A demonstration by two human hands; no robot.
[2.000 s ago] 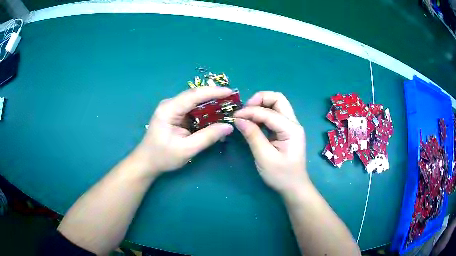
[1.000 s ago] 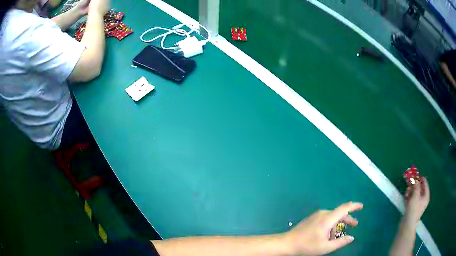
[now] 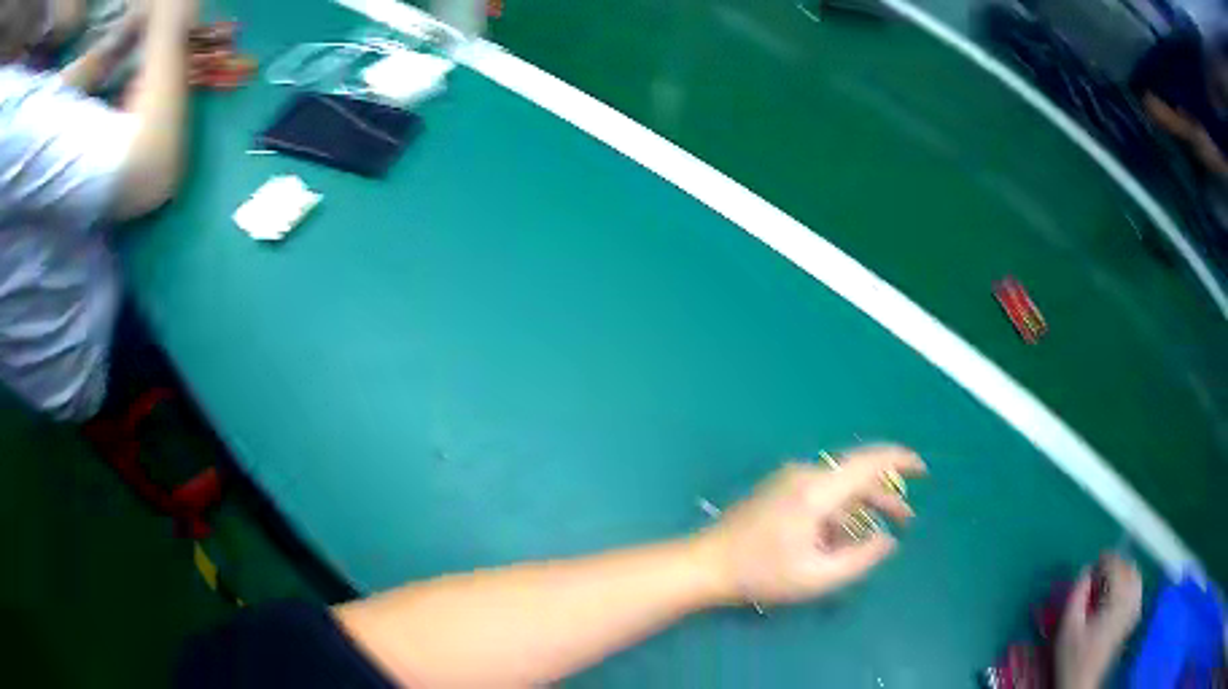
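The frame is blurred. My left hand (image 3: 808, 532) reaches in at the lower centre, palm down, fingers curled and a little apart over small yellow-and-silver metal components (image 3: 859, 522). Whether any are gripped is unclear. My right hand (image 3: 1098, 626) is low at the right, partly cut off by the bottom edge, beside the heap of red circuit boards (image 3: 1024, 666). A dark red patch shows at its fingers, and I cannot tell if it is held. A single red circuit board (image 3: 1019, 310) lies on the darker green surface beyond the white strip.
A blue tray (image 3: 1172, 646) is at the lower right. A white block with cord (image 3: 404, 77), a black flat device (image 3: 341, 132) and a small white block (image 3: 278, 209) lie upper left. A person (image 3: 67, 242) sits at the left beside red boards (image 3: 218, 57). Another person's arm (image 3: 1185, 128) is upper right.
The view first swung left, then shifted slightly right. My right hand left a red board on the darker green surface and moved back to the red heap. My left hand no longer holds a board.
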